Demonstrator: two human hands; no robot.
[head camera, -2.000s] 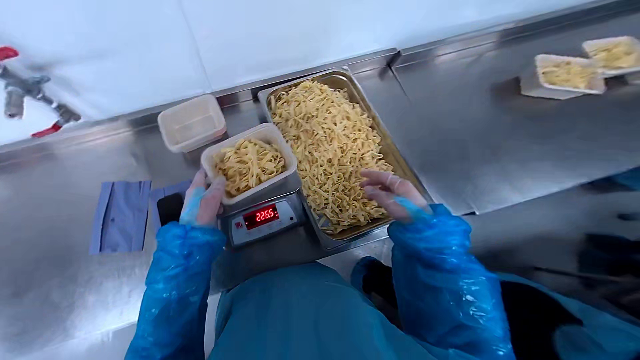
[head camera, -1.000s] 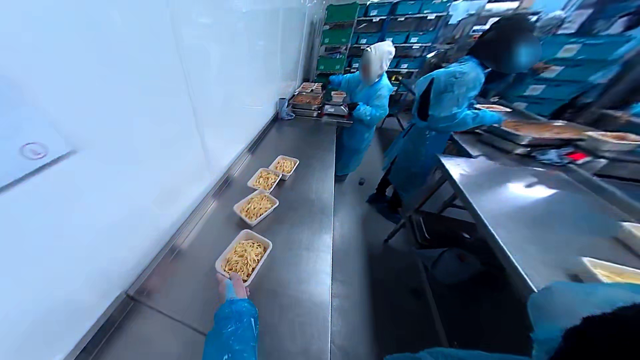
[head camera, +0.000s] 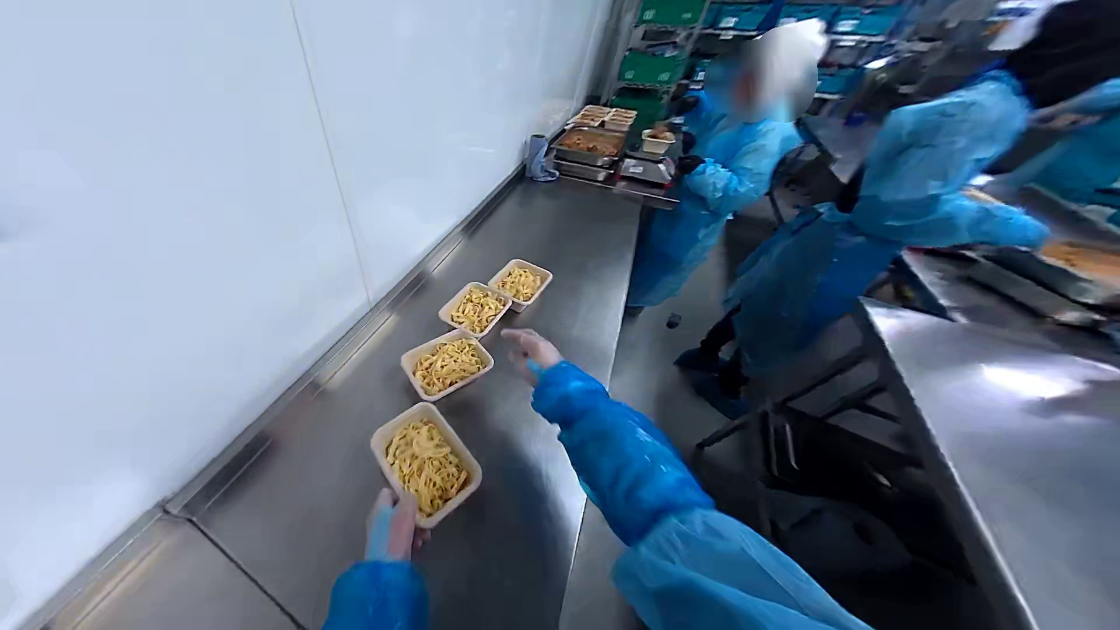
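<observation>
My left hand (head camera: 398, 525), in a clear glove with a blue sleeve, grips the near corner of a white tray filled with noodle-like pasta (head camera: 426, 464). Beyond it on the steel counter stand a second filled tray (head camera: 447, 365), a third (head camera: 475, 309) and a fourth (head camera: 521, 283), in a line away from me. My right hand (head camera: 531, 352), also gloved, reaches out over the counter just right of the second and third trays, its fingers apart and holding nothing.
A white wall panel (head camera: 219, 175) rises along the left. At the counter's far end are metal food pans (head camera: 588, 147) and a scale (head camera: 647, 168) with a tray on it. Two people in blue gowns stand right of the counter. Another steel table (head camera: 1006, 420) is at the right.
The view has swung from the scale and large pasta pan to the counter's other stretch. Since one second ago, my right hand has come in over the counter beside the trays.
</observation>
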